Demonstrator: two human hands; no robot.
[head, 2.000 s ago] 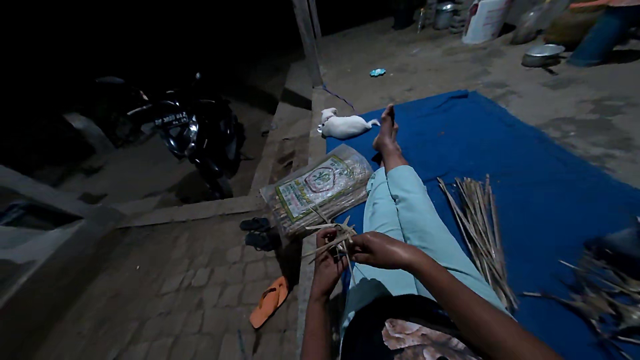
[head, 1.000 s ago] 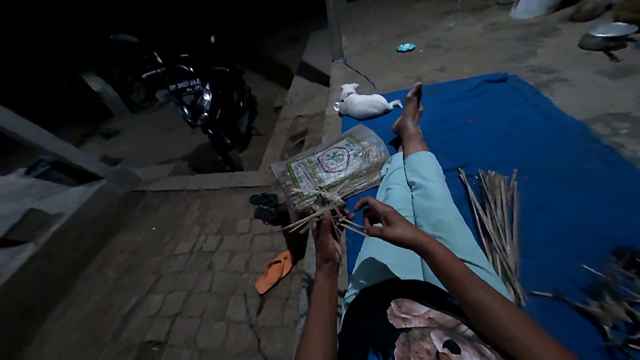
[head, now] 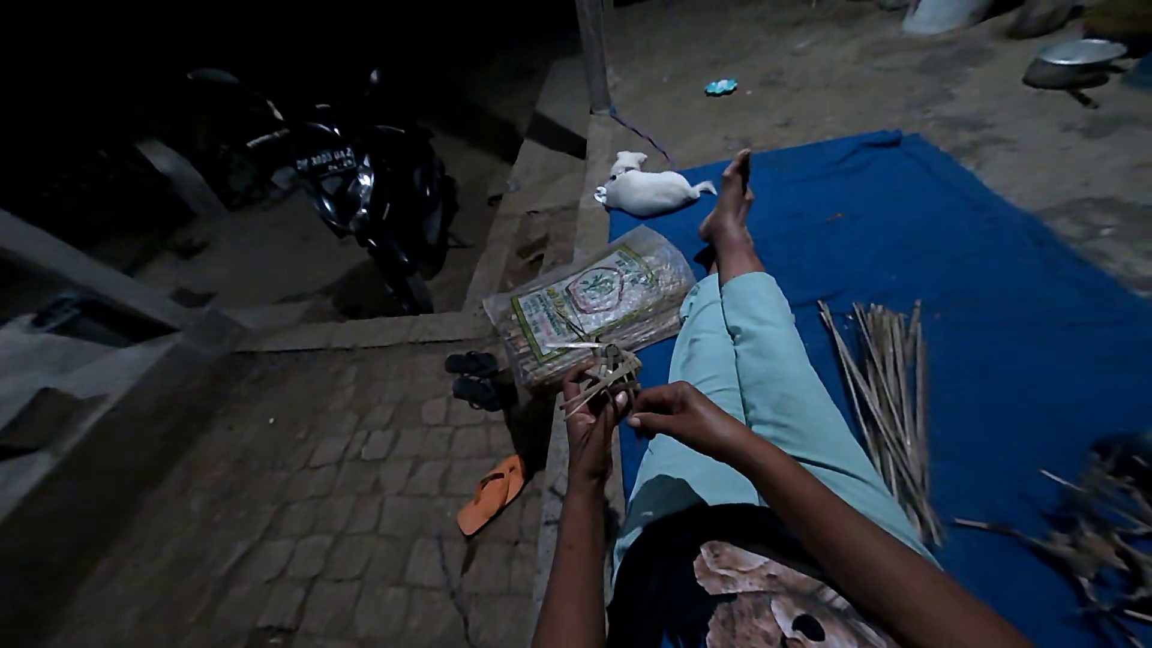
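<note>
A small piece woven from dry, pale plant strips (head: pixel 612 371) is gripped in my left hand (head: pixel 594 423), with loose strip ends sticking out at its left. Close at its lower right is my right hand (head: pixel 679 414), its thumb and index finger near together; whether a strip lies between them cannot be told. Beyond my hands a printed, clear plastic sack (head: pixel 598 292) full of pale strips lies beside my legs. A bundle of long dry strips (head: pixel 886 405) rests on the blue tarp (head: pixel 990 360) to the right of my legs.
A white animal (head: pixel 652 191) lies by my feet at the tarp's edge, near a post (head: pixel 594 54). Dark sandals (head: pixel 474 382) and an orange flip-flop (head: pixel 492 495) are on the paving at left. A motorcycle (head: pixel 360 189) stands farther off. Dry scraps (head: pixel 1089 540) lie at lower right.
The woven piece looks more compact, with fewer strips spread out than a second ago. My right hand has come lower, beside the base of the piece.
</note>
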